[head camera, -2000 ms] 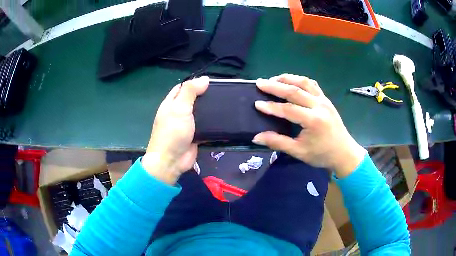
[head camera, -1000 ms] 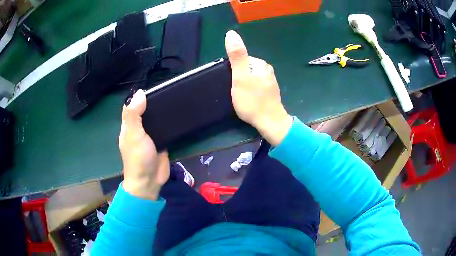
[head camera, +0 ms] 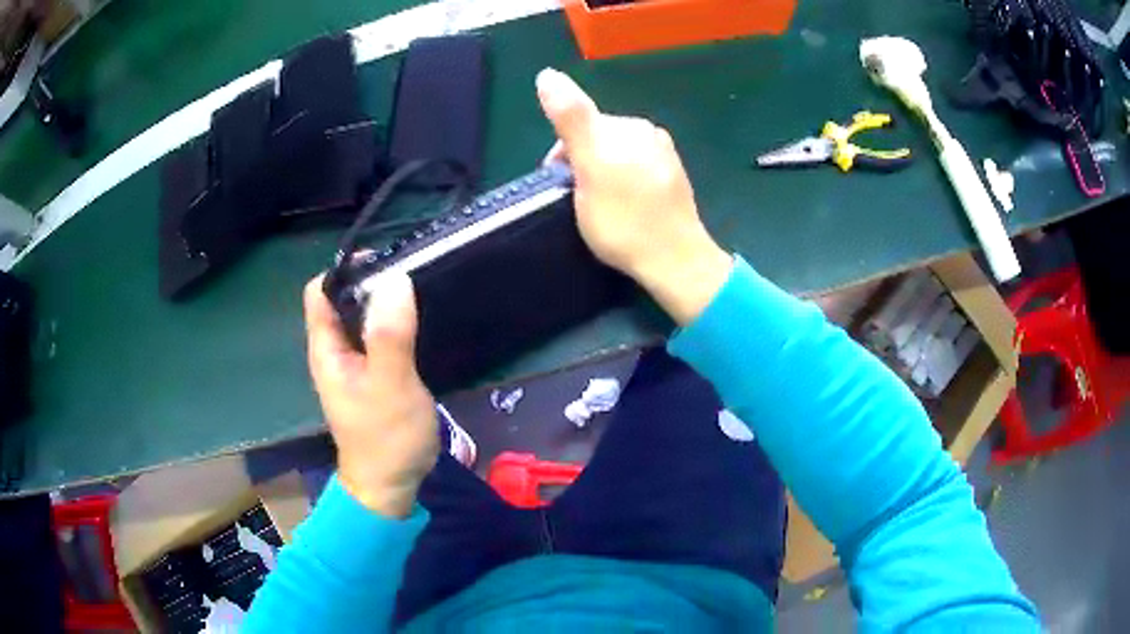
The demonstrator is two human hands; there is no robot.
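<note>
A black portable unit (head camera: 508, 279) is held tilted above the front edge of the bench. Its narrow edge with a row of small shiny dots and a pale trim line faces up, with a flat black face towards me. My left hand (head camera: 372, 384) grips its left end, thumb on the near face. My right hand (head camera: 638, 204) grips its right end, thumb raised above the edge. The fingers behind the unit are mostly hidden. A thin black strap (head camera: 384, 198) loops up at the unit's left end.
Black panels (head camera: 291, 155) lie behind the unit, another panel (head camera: 437, 105) beside them. An orange box (head camera: 682, 25) is at the back. Pliers (head camera: 836, 145) and a white-headed mallet (head camera: 948, 155) lie right. Dark units (head camera: 1035, 62) are far right. Cartons (head camera: 979, 322) stand below.
My view has shifted right from two seconds ago. The unit has tilted, and its dotted edge has turned into view. The strap now loops higher. Both hands still hold the unit.
</note>
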